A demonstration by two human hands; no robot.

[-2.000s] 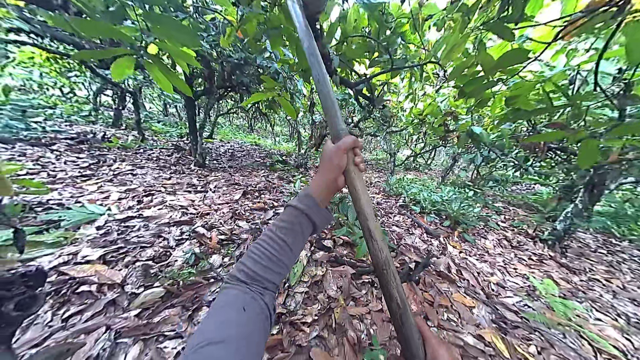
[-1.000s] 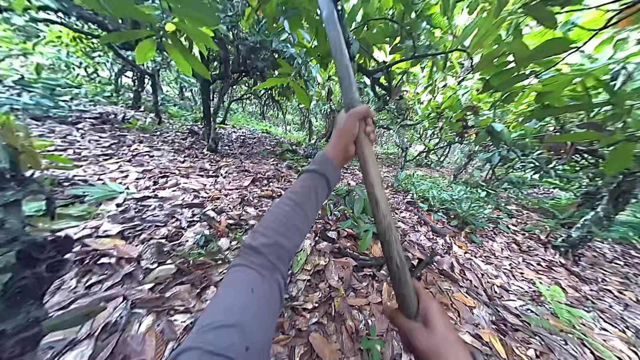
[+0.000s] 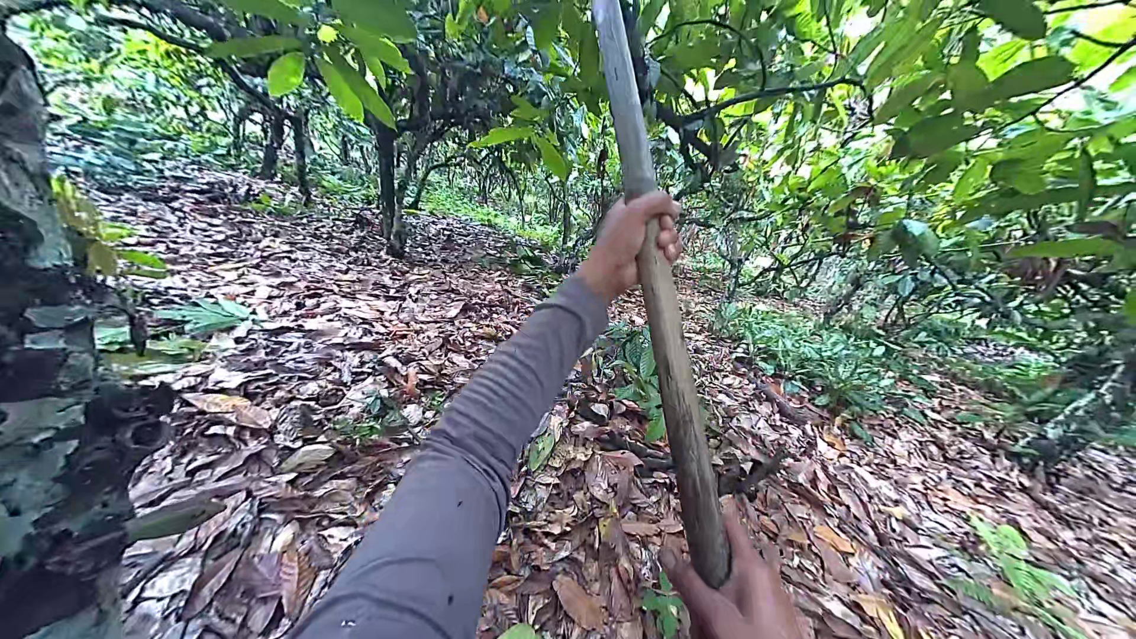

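A long, weathered wooden pole (image 3: pixel 676 382) runs from the top of the view down to its lower end near the bottom; the top end is out of frame. My left hand (image 3: pixel 632 238), below a grey sleeve, is wrapped around the pole at mid-view. Lower down, my right hand (image 3: pixel 741 586) holds the pole's bottom end, with the thumb on its left side and the fingers on its right.
A lichen-covered tree trunk (image 3: pixel 44 426) stands close on the left. Brown leaf litter (image 3: pixel 328 302) covers the ground. Leafy branches (image 3: pixel 763 93) hang overhead and to the right. Green undergrowth (image 3: pixel 825 355) grows at the right, and thin trunks (image 3: pixel 388 177) rise farther back.
My right hand, mostly out of view two seconds ago, now shows around the pole's lower end. My left hand keeps its grip. The near trunk at left has come further into view.
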